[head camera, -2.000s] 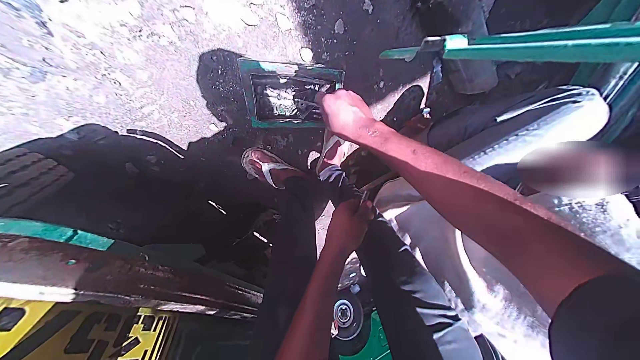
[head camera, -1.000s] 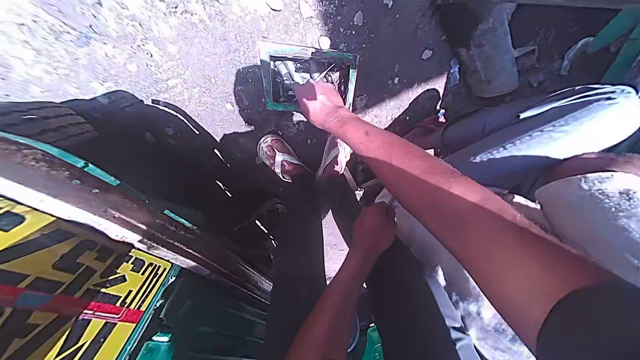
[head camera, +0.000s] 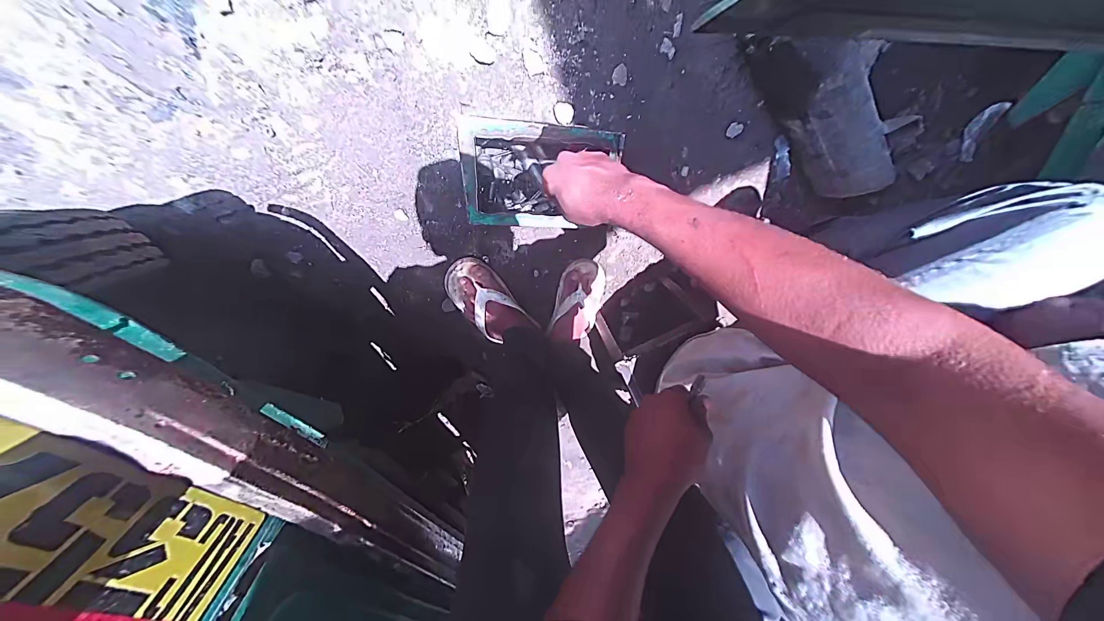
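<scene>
A green-rimmed metal tray (head camera: 470,172) lies on the ground with a jumble of metal tools or parts (head camera: 513,177) in it. My right hand (head camera: 591,183) reaches over its right side, fingers bent down around the end of a dark metal piece; whether it is gripped is unclear. My left hand (head camera: 668,435) is closed lower down, near my leg, around a thin metal tool (head camera: 634,388) whose tip shows beyond the fist. What kind of tool it is cannot be told.
Sandalled feet (head camera: 487,297) stand below the tray. A vehicle's rusty green edge and yellow panel (head camera: 129,517) fill the lower left, beside a tyre (head camera: 78,250). At right are another person's pale-clothed legs (head camera: 776,448) and a grey cylindrical object (head camera: 841,129) on the ground.
My right hand has stayed at the tray, shifting slightly over its contents. My left hand remains low, closed. The view has shifted somewhat.
</scene>
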